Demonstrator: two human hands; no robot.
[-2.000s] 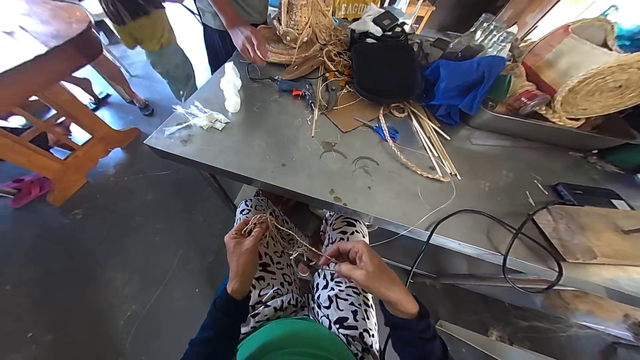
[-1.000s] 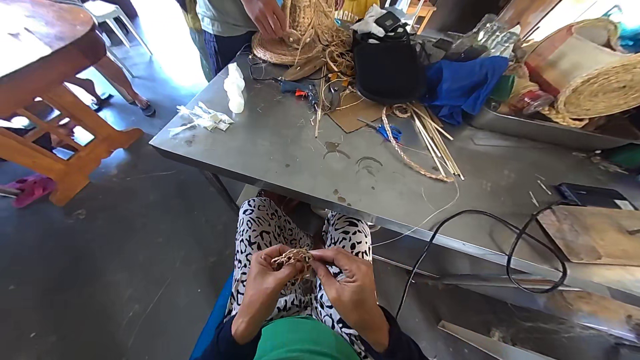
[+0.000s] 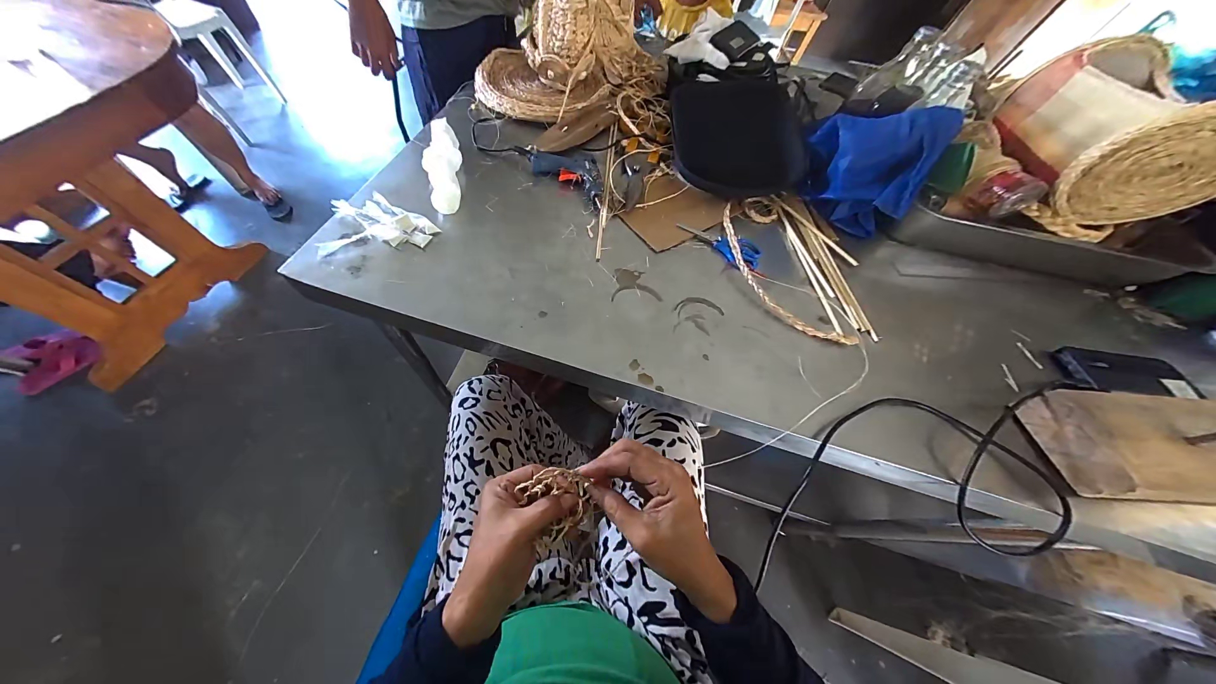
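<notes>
My left hand point(image 3: 511, 532) pinches a small tangled bundle of braided natural fiber point(image 3: 553, 486) above my lap. The thumb and forefinger of my right hand point(image 3: 655, 513) close on the right edge of the same bundle; whether they also hold a thread or a needle is too small to tell. A thin pale strand point(image 3: 836, 408) runs over the table edge toward my lap. On the table lie a braided fiber cord point(image 3: 774, 309), several pale sticks point(image 3: 825, 271) and blue-handled scissors point(image 3: 736, 251) beside a cardboard piece point(image 3: 665, 214).
The metal table point(image 3: 513, 285) bears a woven straw hat point(image 3: 541, 85), a black case point(image 3: 736, 133), a glue gun point(image 3: 560, 165), blue cloth point(image 3: 879, 157) and white plastic scraps point(image 3: 380, 223). A black cable point(image 3: 883, 402) loops over its right front edge. A person point(image 3: 456, 47) stands behind it.
My hands were apart with a strand stretched between them two seconds ago; they are now together at the bundle. The other person's hand has left the straw hat.
</notes>
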